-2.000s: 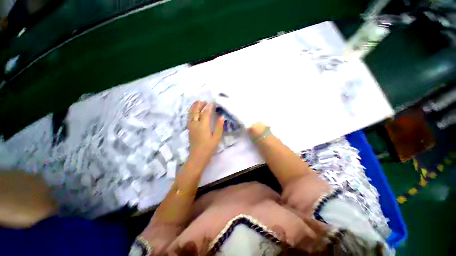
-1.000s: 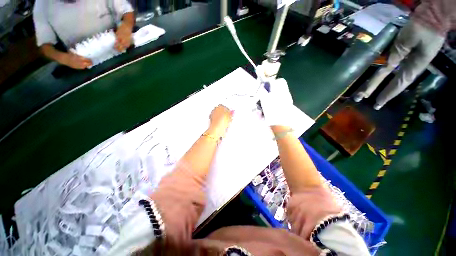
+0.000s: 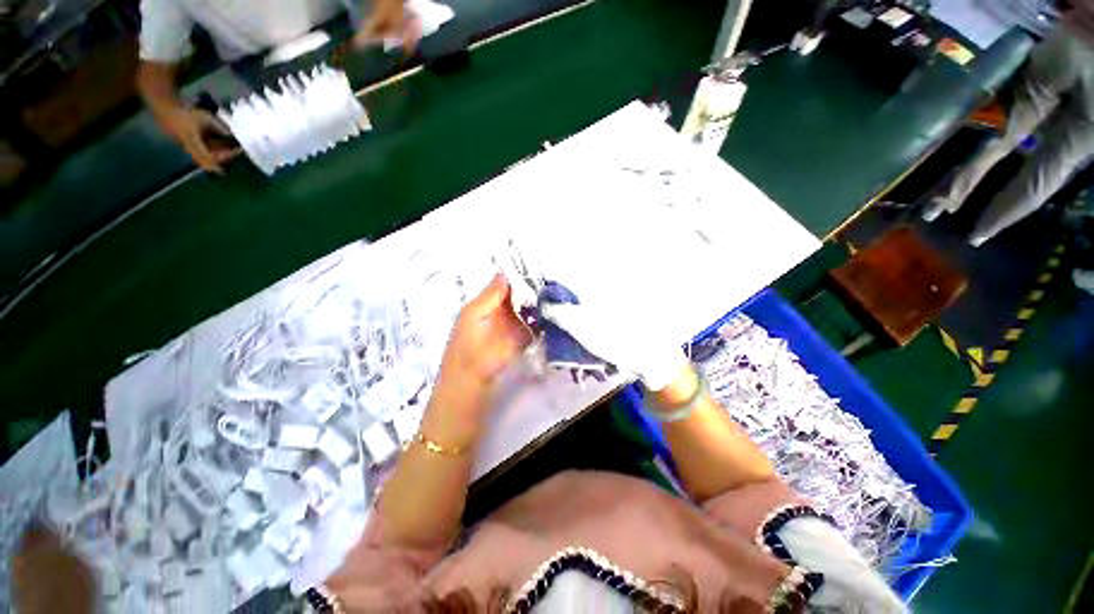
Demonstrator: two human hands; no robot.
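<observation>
My left hand (image 3: 484, 338), bare, is closed around thin white cords (image 3: 516, 266) near the middle of the white sheet (image 3: 564, 222). Which unit they belong to is hidden. My right hand (image 3: 626, 342), in a white glove that blends with the sheet, holds a crumpled dark blue cloth (image 3: 561, 321) close beside the left fingers. The cloth seems to touch the cords, but glare hides the exact contact. A heap of white corded units (image 3: 288, 456) covers the left part of the sheets.
A blue bin (image 3: 930, 474) full of white corded units stands right of my lap. A whitish bottle (image 3: 714, 110) stands at the sheet's far end by a post. Across the green bench (image 3: 504, 138), a person's hands hold a ribbed white stack (image 3: 296, 118). A brown stool (image 3: 897, 282) is at right.
My hands have come back from the far end of the sheet to its middle, close together. The left now holds cords, and the blue cloth shows more fully. The opposite worker's stack has tilted.
</observation>
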